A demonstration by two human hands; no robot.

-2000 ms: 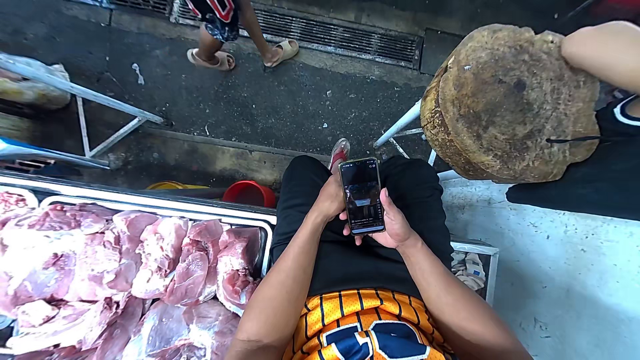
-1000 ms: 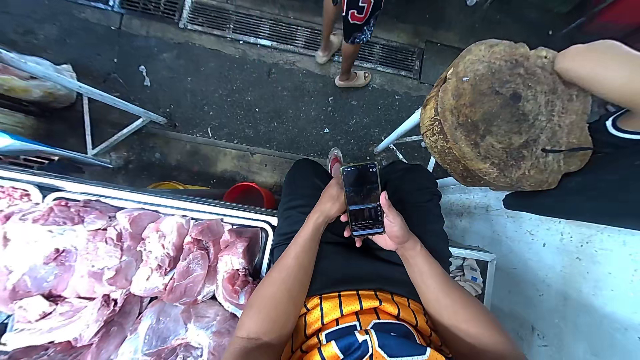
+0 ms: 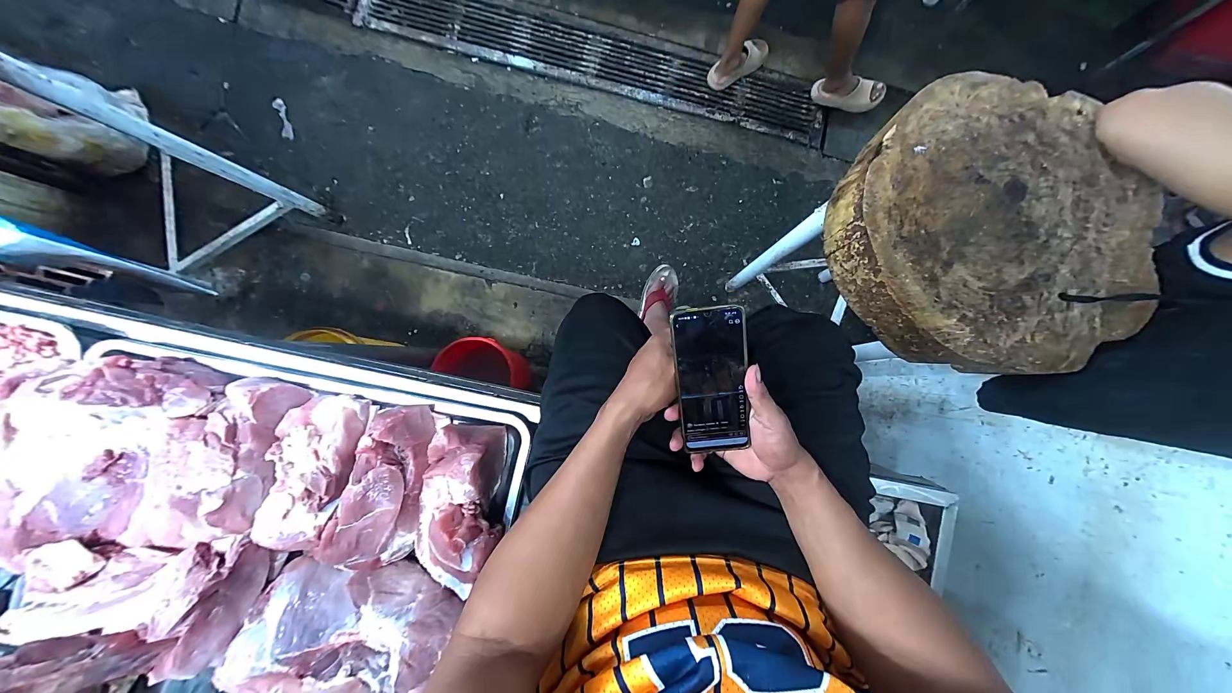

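My right hand (image 3: 768, 433) holds a smartphone (image 3: 711, 375) upright above my lap, its thumb along the phone's right edge and fingertips showing at its left edge. The screen is lit and mostly dark. My left hand (image 3: 651, 380) is beside the phone's left edge, its fingers largely hidden behind the phone, so its grip cannot be made out. Both forearms rest near my black trousers (image 3: 712, 515). Left of my left forearm, cuts of raw meat (image 3: 375, 481) lie in a metal-rimmed tray (image 3: 523, 452).
A round wooden chopping block (image 3: 1001, 221) stands at the upper right, with a person's arm (image 3: 1174, 140) on its edge. A red bucket (image 3: 481, 362) is beyond the tray. White metal frames (image 3: 231, 236) flank the walkway, where another person's sandalled feet (image 3: 847, 94) stand by a drain grate (image 3: 597, 63).
The passer-by at the top has moved to the right along the drain grate. My hands and the phone have stayed in about the same place.
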